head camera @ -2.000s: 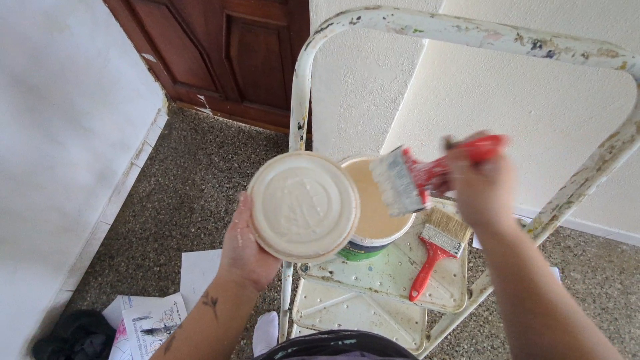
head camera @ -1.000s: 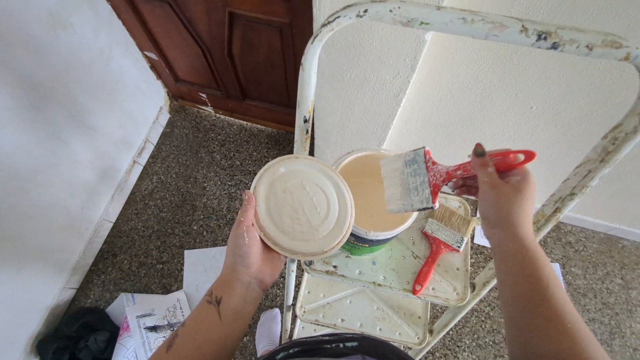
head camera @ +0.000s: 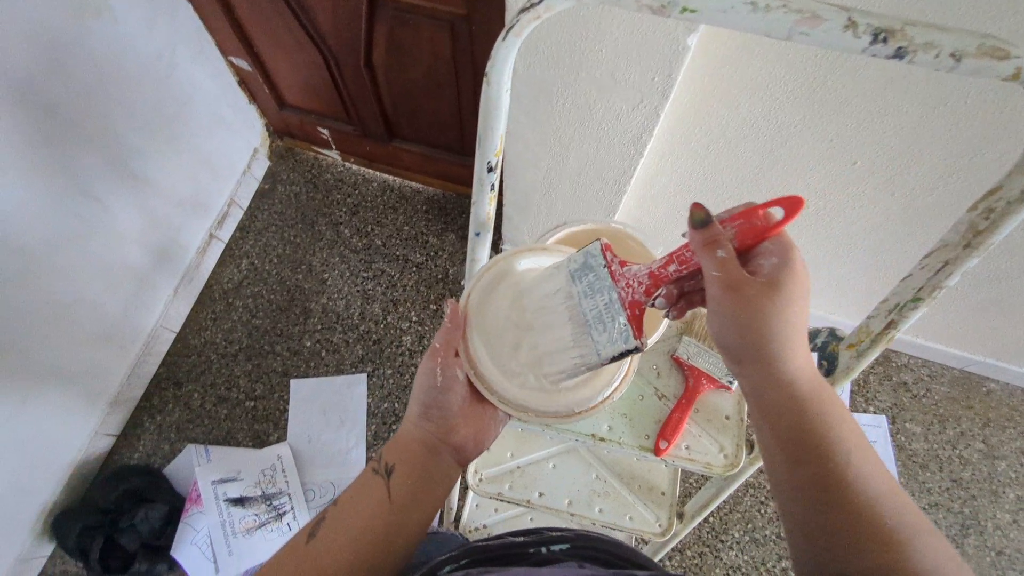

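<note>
My left hand (head camera: 460, 388) holds a round, paint-coated lid (head camera: 504, 352) by its left and lower rim. With my right hand (head camera: 748, 280) I grip the red handle of a wide paintbrush (head camera: 612, 300), its pale, paint-loaded bristles lying over the lid. Behind and partly under the lid is an open paint bucket (head camera: 632, 240) with cream paint, mostly hidden now. It stands on the top step of a paint-spattered metal stepladder (head camera: 712, 440). A smaller red-handled paintbrush (head camera: 690, 392) lies on that step, below my right hand, its bristle end partly covered.
The ladder's tubular rail (head camera: 490, 176) arches around the work. Paper sheets (head camera: 328, 416) and a black cloth or bag (head camera: 120, 512) lie on the speckled floor at lower left. A brown panelled wooden door (head camera: 416, 72) stands beyond, between white walls (head camera: 104, 160).
The wide brush has moved left from over the bucket onto the lid. My left hand has brought the lid rightward, so it now covers much of the bucket.
</note>
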